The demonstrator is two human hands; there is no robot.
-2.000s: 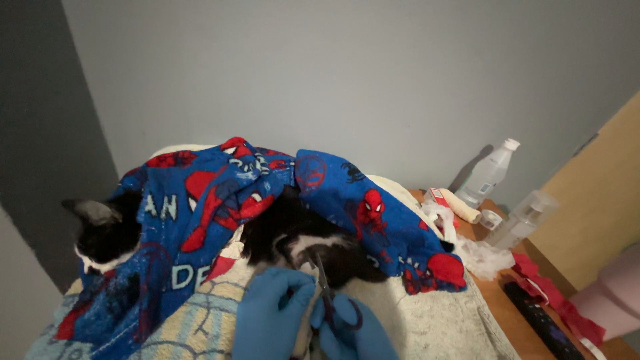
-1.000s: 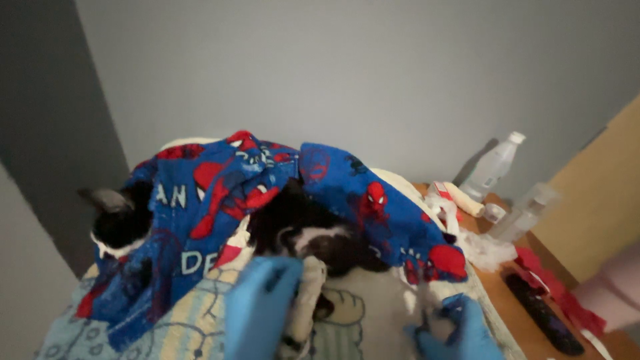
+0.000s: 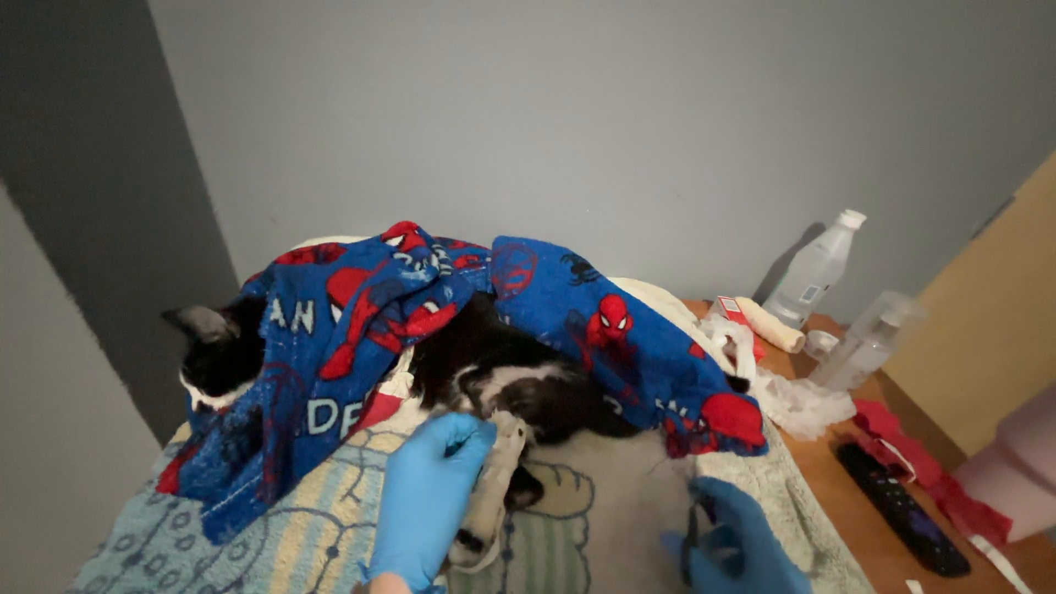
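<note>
A black and white cat (image 3: 219, 359) lies on a patterned fleece blanket (image 3: 330, 487), partly covered by a blue Spider-Man fleece blanket (image 3: 313, 371). Its head shows at the left and its hindquarters at the centre. Off-white wrapping (image 3: 491, 487) surrounds one of its legs. My left hand (image 3: 433, 491), in a blue glove, pinches the upper edge of that wrapping. My right hand (image 3: 726, 536), also gloved, holds scissors (image 3: 691, 536) with dark handles, to the right of the wrapped leg and apart from it. The blades are blurred.
On the wooden table (image 3: 841, 462) at the right are a clear bottle with a white cap (image 3: 817, 268), a pump bottle (image 3: 866, 346), a bandage roll (image 3: 769, 324), crumpled white material (image 3: 804, 404), a remote control (image 3: 903, 511) and red wrap (image 3: 891, 437). A grey wall (image 3: 577, 124) stands behind.
Two seconds ago both hands were together at the leg with the scissors between them. My right hand has since moved right with the scissors. My left hand is still at the wrapping.
</note>
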